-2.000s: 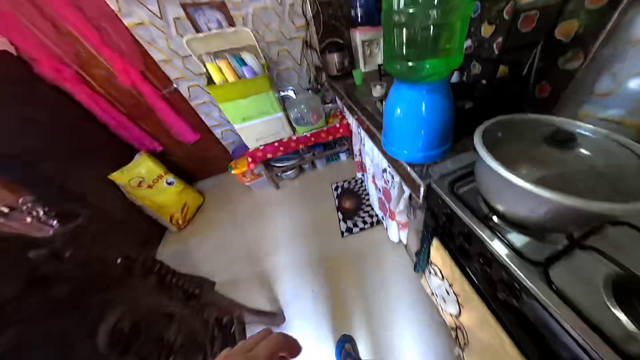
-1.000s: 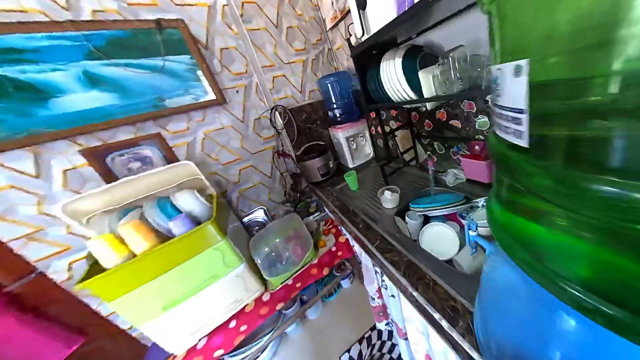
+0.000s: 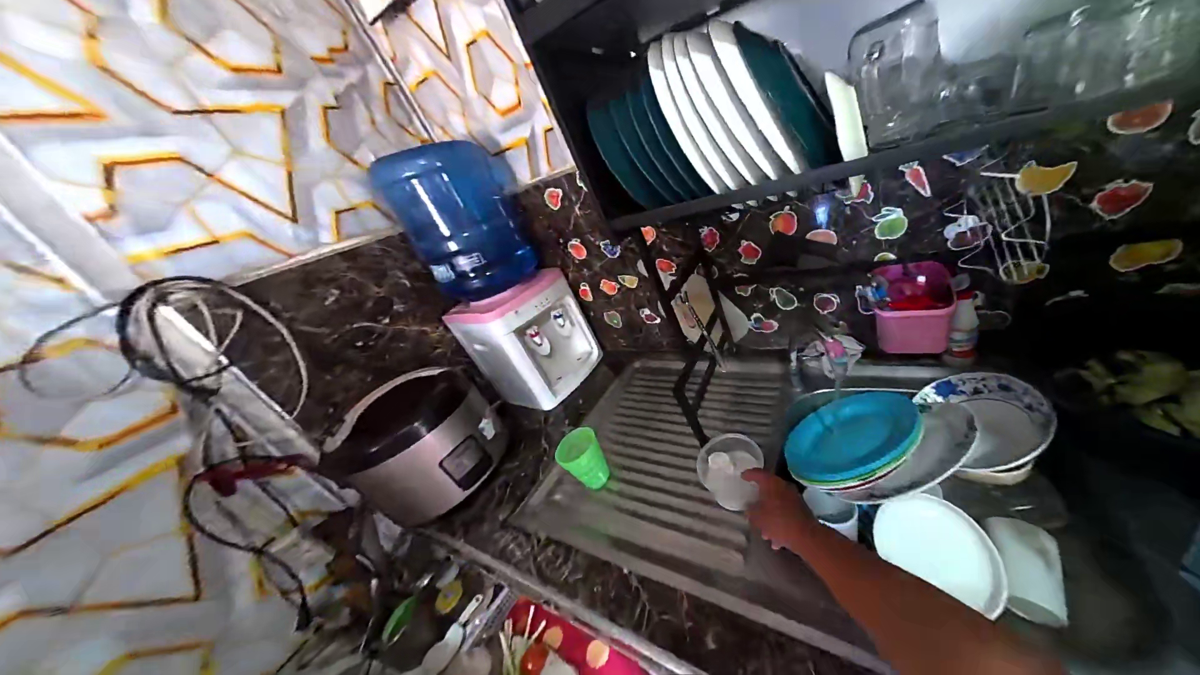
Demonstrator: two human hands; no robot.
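My right hand (image 3: 780,511) reaches in from the lower right, its fingers against the rim of a small clear plastic tub (image 3: 729,473) with whitish contents. The tub stands on the ribbed metal drainboard (image 3: 656,506); whether the fingers grip it cannot be told. A green plastic cup (image 3: 583,457) stands to its left. Right of the tub, blue plates (image 3: 853,436) lie stacked over other dishes in the sink, with a white plate (image 3: 940,553) and a white cup (image 3: 1028,570) nearer. My left hand is out of view.
A rice cooker (image 3: 417,445) and a small water dispenser (image 3: 530,337) with a blue bottle (image 3: 455,216) stand at the left. Above hangs a black dish rack (image 3: 656,211) with plates and glass mugs. A pink basket (image 3: 914,319) sits behind the sink. Cables hang along the wall.
The view has moved from the floor and stove to the sink counter. My right hand has come into view at the clear tub, which stood there untouched one second ago.
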